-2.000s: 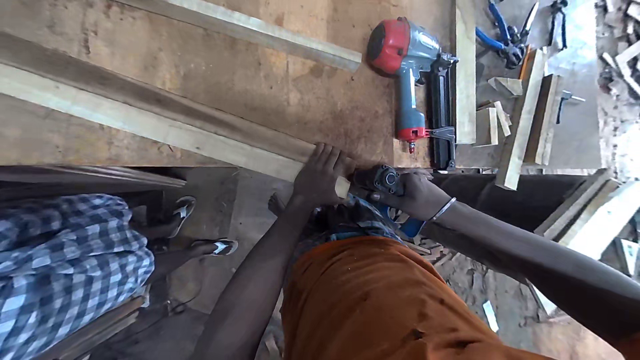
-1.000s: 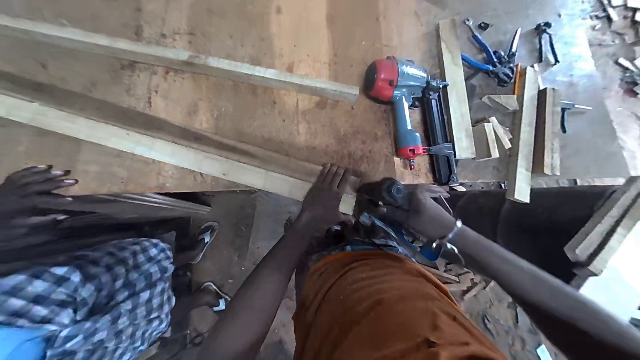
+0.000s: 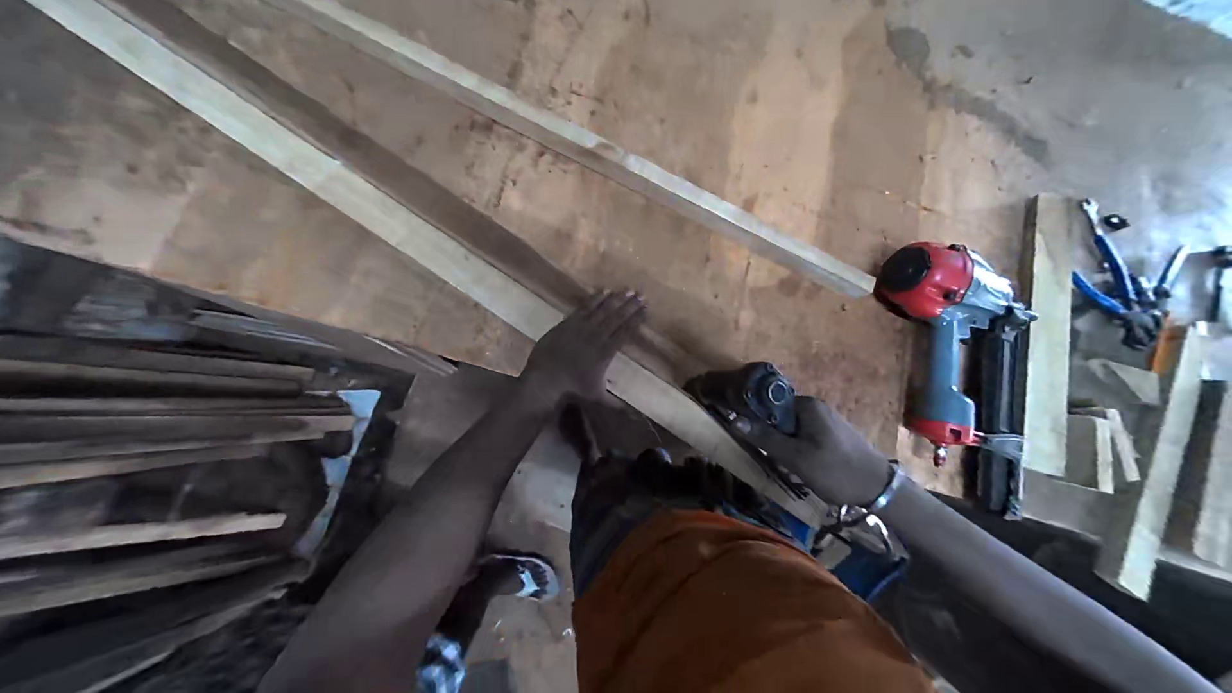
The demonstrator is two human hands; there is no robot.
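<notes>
My left hand (image 3: 587,351) lies flat across a long pale wooden strip (image 3: 414,231), its fingers together and reaching over the strip's far side. The strip runs from the upper left past my left hand toward my body. Around the black body of a dark power tool (image 3: 756,393) my right hand (image 3: 833,452) is closed; the tool sits against the strip near its close end, and its working part is hidden. A bracelet is on my right wrist. To the right of the tool a red and grey pneumatic nail gun (image 3: 948,356) lies on the wooden worktable (image 3: 770,115).
A second wooden strip (image 3: 674,188) ends beside the nail gun. Blue-handled pliers (image 3: 1121,289), wood offcuts (image 3: 1107,448) and a flat board (image 3: 1049,337) lie at the right. Stacked wooden slats (image 3: 154,423) are below the table edge at left. Another person's foot (image 3: 534,577) is near my left arm.
The near strip now extends past my left hand toward my body, beyond the tool. The other person's hand seen at the left one second ago is out of view. The view has shifted and turned.
</notes>
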